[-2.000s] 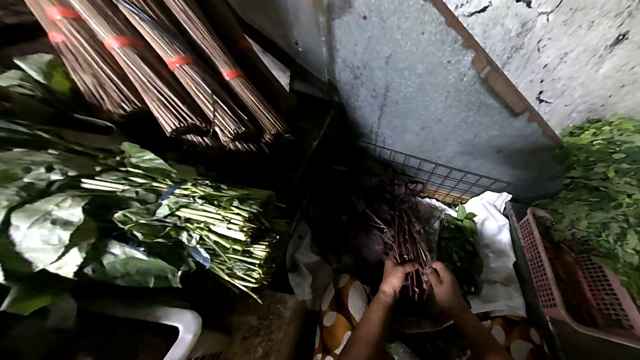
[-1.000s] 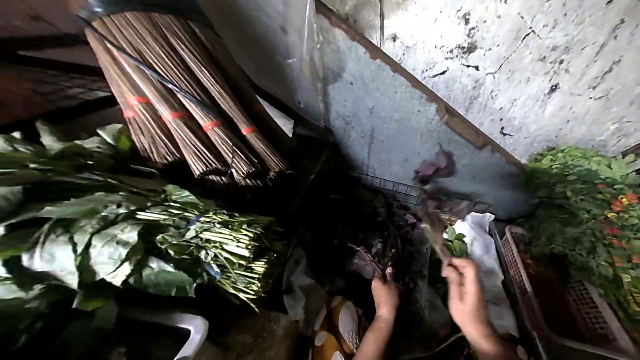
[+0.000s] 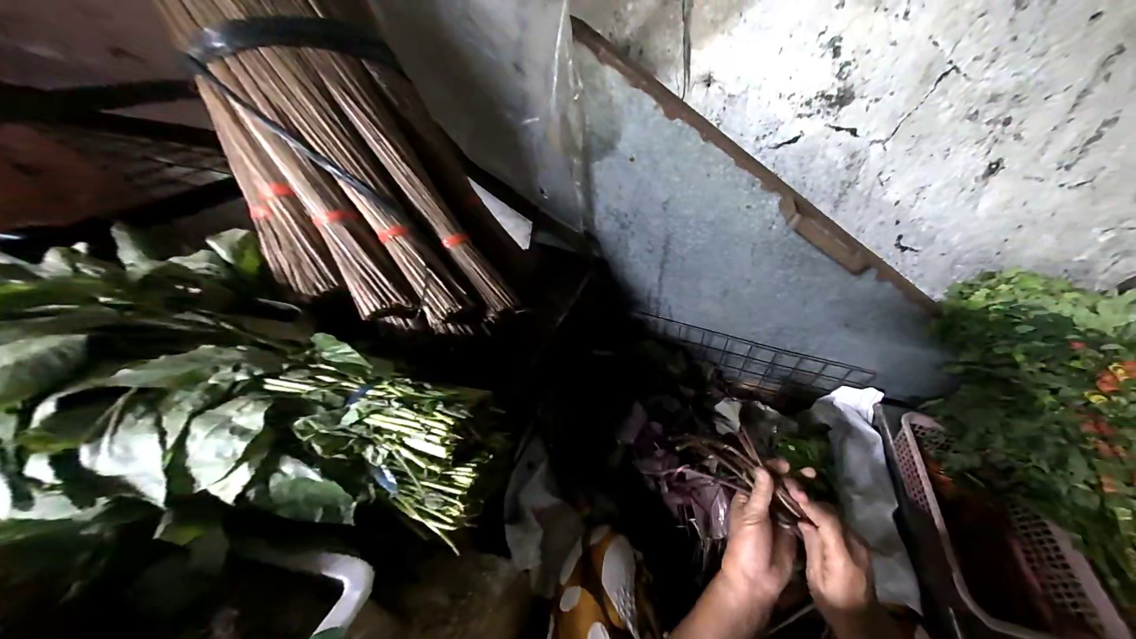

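At the lower right, my left hand (image 3: 756,541) closes its thumb and fingers around thin reddish-brown stems (image 3: 732,461). Close beside it, my right hand (image 3: 830,546) has its fingers on the lower ends of the same stems. Purple leaves (image 3: 701,501) hang just left of my left hand, partly in shadow. Behind my right hand lie green leaves (image 3: 803,448), next to a white cloth or sheet (image 3: 874,506). Where the stems pass between the palms, the fingers hide them.
Bundled stick brooms (image 3: 355,177) with red ties lean at upper left, above leafy greens (image 3: 213,426) with cut stems. A pink plastic basket (image 3: 927,497) and more greens (image 3: 1021,390) stand at right. A wire rack (image 3: 754,355) runs before a grey metal sheet (image 3: 692,231).
One second ago my hands were apart, the right one raised with a purple-leaved bunch. Now they are together at the stems.
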